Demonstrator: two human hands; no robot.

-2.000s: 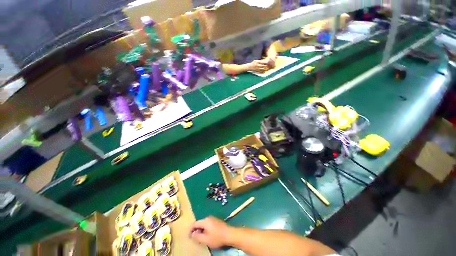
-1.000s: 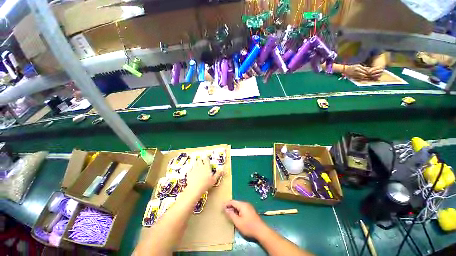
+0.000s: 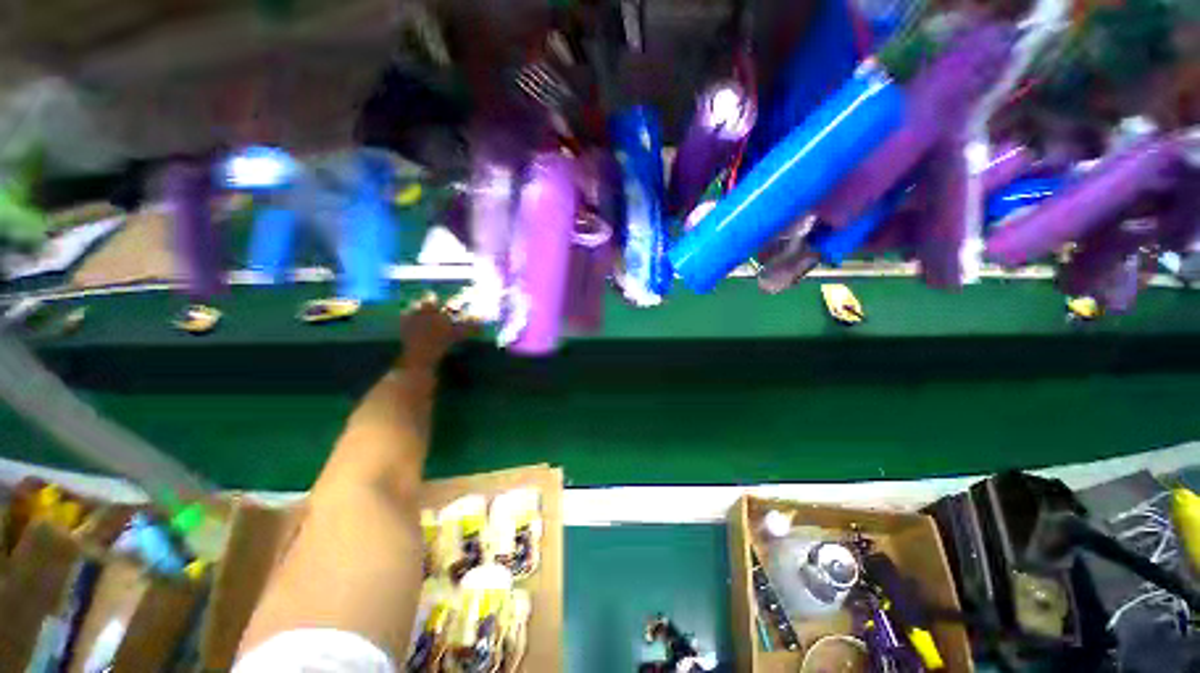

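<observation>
My left hand [image 3: 429, 329] is stretched far forward over the green conveyor, small and blurred. A half-assembled unit [image 3: 461, 308] shows at its fingertips, partly behind the hanging cylinders; I cannot tell whether the fingers grip it. Several half-assembled units [image 3: 470, 542], white shells with yellow blocks and dark parts, lie on the cardboard sheet [image 3: 546, 579] below, partly covered by my left forearm. My right hand is out of the picture.
Purple and blue cylinders [image 3: 790, 178] hang low across the top. More units [image 3: 842, 305] lie on the conveyor. The tool box [image 3: 744, 579] stands right of small dark loose parts [image 3: 671, 642]. Black equipment [image 3: 1020, 565] is farther right, open cartons [image 3: 244, 579] left.
My left hand has moved from the units on the cardboard forward to the conveyor. My right hand has left the picture. The view has shifted, and the hanging cylinders appear much nearer.
</observation>
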